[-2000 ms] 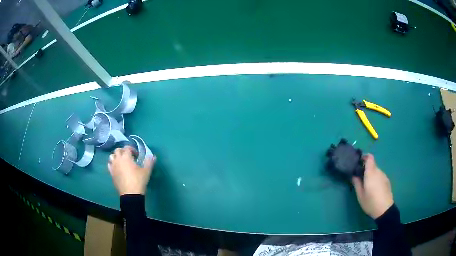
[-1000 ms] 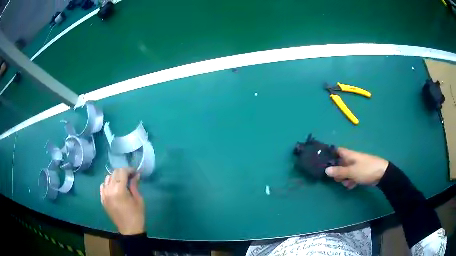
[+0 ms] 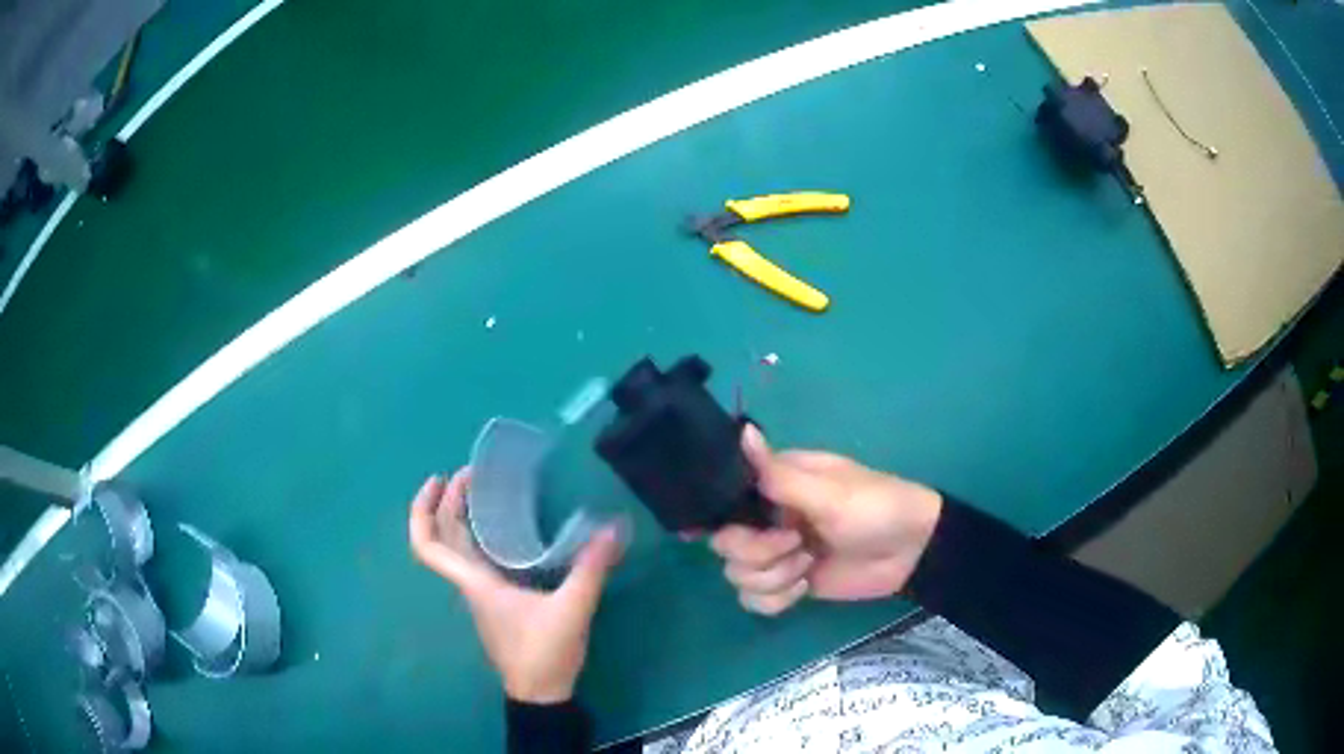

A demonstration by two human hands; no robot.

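Note:
My left hand (image 3: 523, 604) holds a silvery grey curved sleeve (image 3: 509, 494), an open C, between thumb and fingers. My right hand (image 3: 826, 530) grips a black plastic unit (image 3: 678, 449) just right of the sleeve, with its stubs pointing up. A gap shows between the unit and the sleeve. A thin reddish lead and a tiny white connector (image 3: 770, 360) show beyond the unit. Both hands are slightly blurred. The yellow-handled cutters (image 3: 771, 276) lie with handles spread on the green worktop (image 3: 914, 295).
Spare silvery sleeves (image 3: 243, 611) lie at the lower left. A spare black unit (image 3: 1083, 125) lies at the edge of a cardboard sheet (image 3: 1253, 192) at right, with a loose thin wire (image 3: 1179, 115) on it. A white strip (image 3: 442, 221) borders the green belt.
My left hand has taken a sleeve from the left and brought it near the black unit. My right hand has raised and turned the unit. The view has swung right.

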